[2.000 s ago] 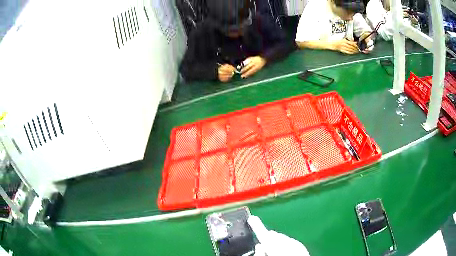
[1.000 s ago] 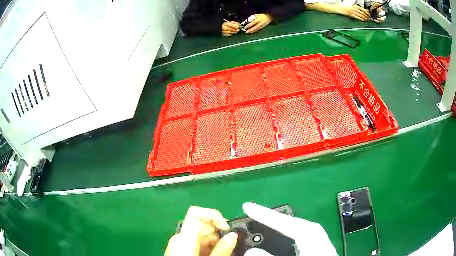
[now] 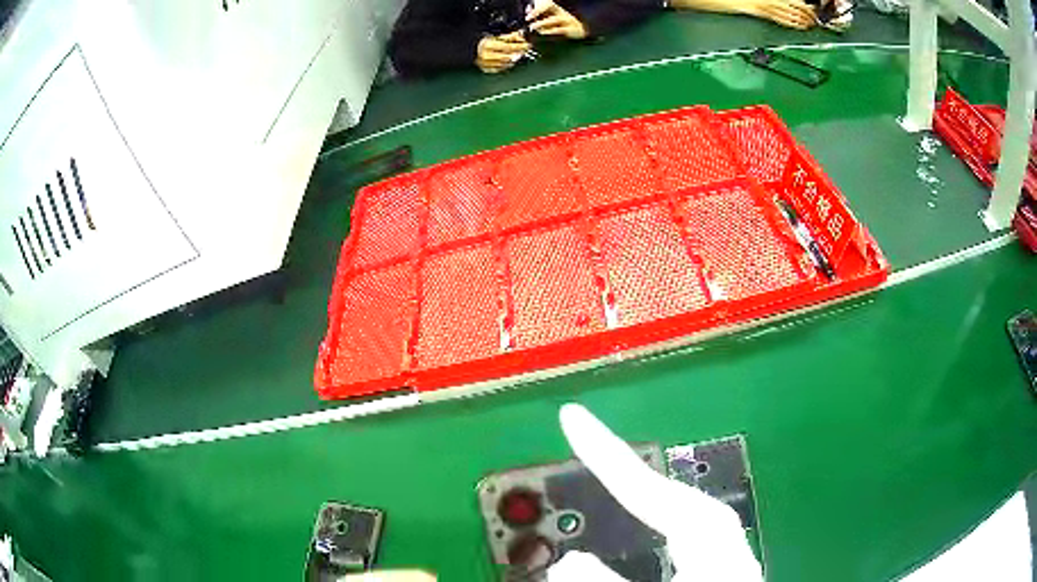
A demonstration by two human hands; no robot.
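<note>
My right hand [image 3: 665, 500], in a white glove, holds a dark phone middle frame [image 3: 608, 500] at the bottom centre. The frame's camera end, with round holes, faces left. My left hand [image 3: 392, 576] is bare and almost wholly cut off by the bottom edge, so its grip is hidden. It is below and left of the held frame. Another phone frame [image 3: 345, 534] lies at the lower left on the green belt [image 3: 864, 421]. A further frame [image 3: 707, 464] shows just right of and partly behind the glove. One more frame [image 3: 1027, 347] is cut by the right edge.
A red mesh reject tray [image 3: 569, 205] lies beyond the belt's pale edge, with dark parts at its right end. A white machine housing [image 3: 171, 148] stands left. White uprights [image 3: 1006, 148] and another red tray [image 3: 967, 125] are right. Other people's hands [image 3: 506, 48] work across the line.
My left hand has left the held frame and moved down to the bottom edge. Frames now show at the lower left and right edge. The frame right of my glove is further left in view.
</note>
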